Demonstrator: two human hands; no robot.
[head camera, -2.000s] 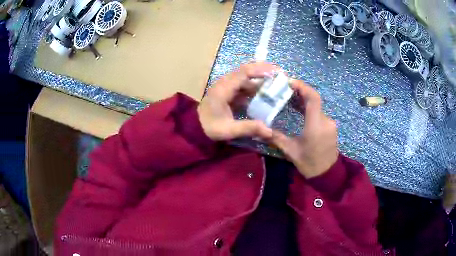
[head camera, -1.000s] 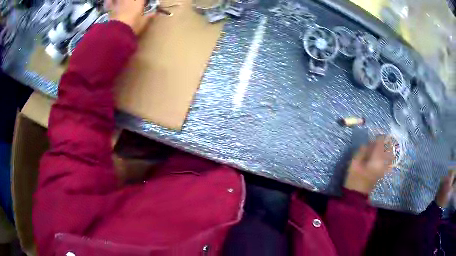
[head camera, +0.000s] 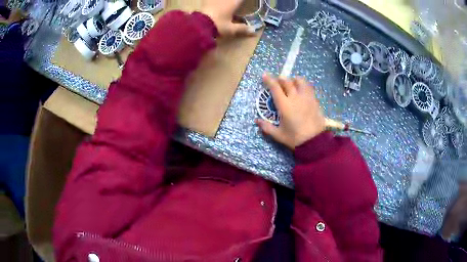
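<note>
My right hand (head camera: 299, 110) is over the shiny covering at mid-bench, thumb and fingers around the edge of a grille with a dark blue centre (head camera: 268, 105); the hand hides its right side. My left hand (head camera: 223, 14) is at the top, partly cut off by the picture's edge, its fingers beside the block of an empty ring housing (head camera: 254, 23). Whether it grips the ring is unclear. Another empty ring housing (head camera: 274, 20) is just right of it. A screwdriver (head camera: 335, 124) with a pale handle lies beside my right wrist.
Grilles and rings (head camera: 110, 42) are piled on the cardboard sheet (head camera: 205, 97) at left. Fan heads (head camera: 355, 58) and grilles (head camera: 422, 97) lie at right. Small loose parts (head camera: 327, 25) lie at the far side. An open carton (head camera: 61, 138) is below the left bench edge. Another person's hand (head camera: 454, 217) shows at right.
The white part held in both hands two seconds ago is gone from them. My right hand went to the right, then came back to mid-bench with a grille. My left hand is reaching to the far side.
</note>
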